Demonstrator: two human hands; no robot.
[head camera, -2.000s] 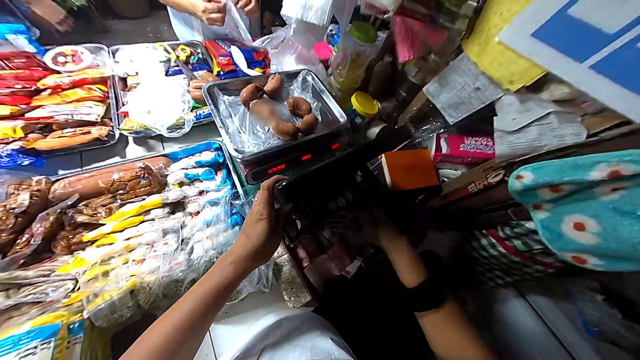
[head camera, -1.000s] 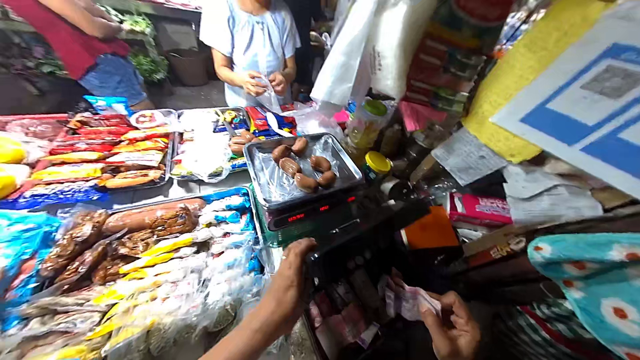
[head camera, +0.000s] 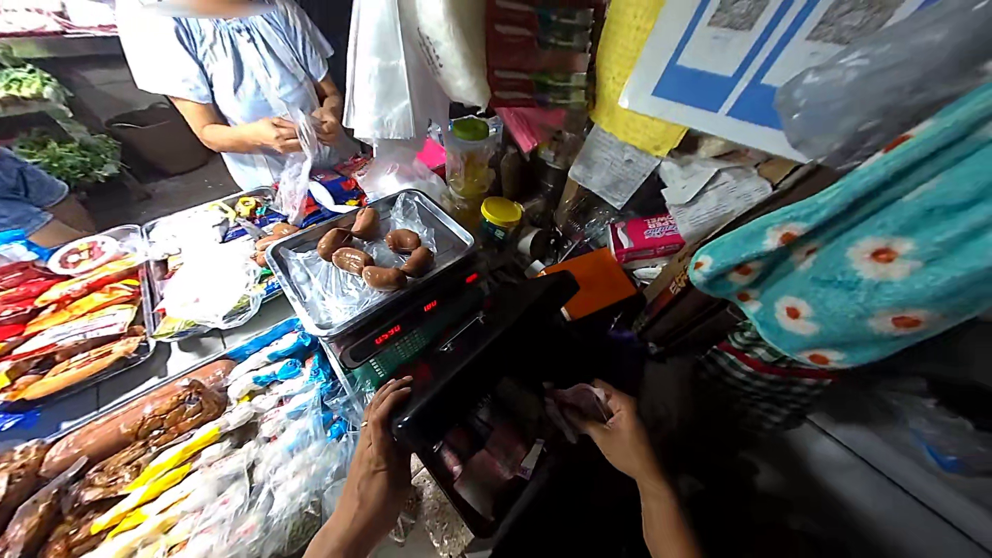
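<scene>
My left hand (head camera: 385, 434) rests against the raised black lid (head camera: 496, 349) of a dark cash box, its fingers at the lid's left corner. Folded banknotes (head camera: 577, 407) are pinched in my right hand (head camera: 616, 430), over the right side of the open box. More banknotes (head camera: 492, 465) lie in the box's compartments, partly in shadow. Just beyond the lid stands a digital scale (head camera: 387, 341) with red digits lit. On it a metal tray (head camera: 457, 236) lined with clear plastic holds several short brown sausages (head camera: 384, 277).
Trays of packaged meats (head camera: 139, 434) cover the counter at left. Across it a person (head camera: 256, 101) in a light blue top handles a clear plastic bag (head camera: 298, 170). Right of the scale are a yellow-lidded jar (head camera: 500, 217), an orange box (head camera: 593, 283) and a hanging turquoise flowered towel (head camera: 852, 256).
Two seconds ago my right hand was down in the dark box; one second ago it showed above it with banknotes, still held now. My left hand stays by the lid. The view has shifted.
</scene>
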